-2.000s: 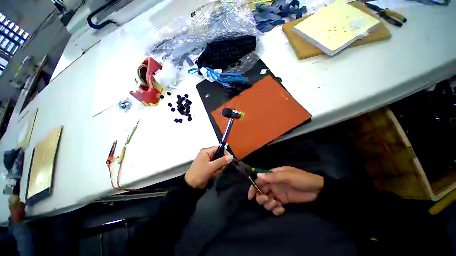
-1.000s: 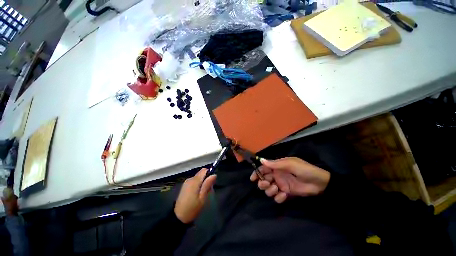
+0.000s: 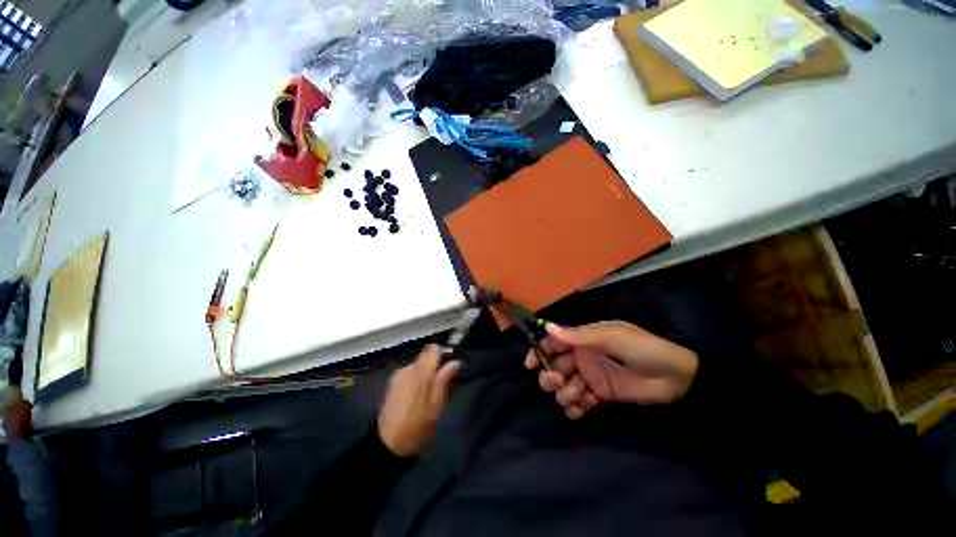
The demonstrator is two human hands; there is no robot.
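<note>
My left hand (image 3: 416,401) is blurred and closed around the dark handle of a small hammer (image 3: 461,327), whose head is at the near left corner of the orange pad. My right hand (image 3: 618,367) holds pliers (image 3: 524,321) with dark jaws pointing left to the same corner. The jaw tips and hammer head meet there; any small workpiece between them is too small to tell. The orange pad (image 3: 561,226) lies on a black base board (image 3: 435,184) at the table's near edge.
Loose black parts (image 3: 375,199) and a red tape dispenser (image 3: 301,142) lie left of the pad. A black heap (image 3: 487,73) in plastic and a blue cord (image 3: 461,130) lie behind it. A pale pad (image 3: 734,42) and pliers (image 3: 847,26) are far right. A person's hand (image 3: 16,412) shows far left.
My left hand has brought the hammer down from above the pad to its near corner. My right hand has raised the pliers slightly, bringing their tips to that corner. The view has shifted slightly.
</note>
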